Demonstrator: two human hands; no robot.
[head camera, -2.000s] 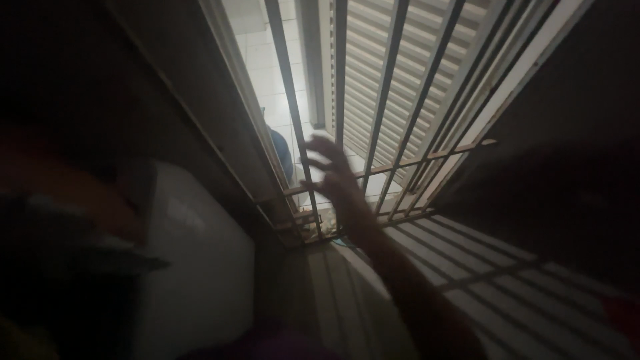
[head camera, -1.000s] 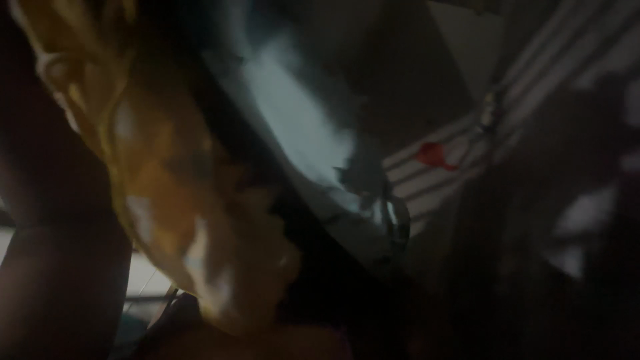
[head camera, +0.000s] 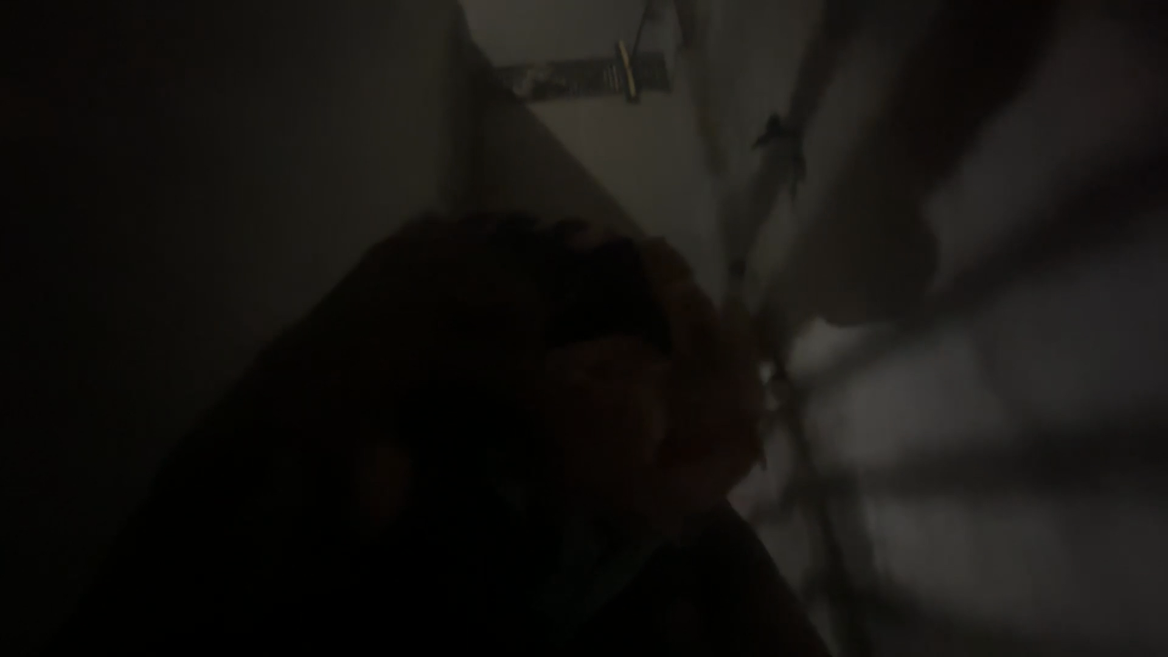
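The view is very dark and blurred. A bulky dark mass, which looks like bunched cloth (head camera: 611, 392), fills the middle and lower part, with dull reddish-brown patches on its right side. Neither my left hand nor my right hand can be told apart from the dark shapes, so what they hold or touch is hidden. At the upper right, a broad dark shape (head camera: 867, 246) slants down; whether it is an arm or a shadow is unclear.
A pale surface (head camera: 620, 155) with a dark strip (head camera: 584, 79) across it lies at the top. On the right, a light surface (head camera: 949, 392) carries blurred dark bands. A small dark knot-like thing (head camera: 780, 146) shows near the upper right.
The view has swung away from the barred gate and darkened. The hand seen at the bars two seconds ago is no longer distinguishable. The yellowish cloth-like thing at left has gone from sight.
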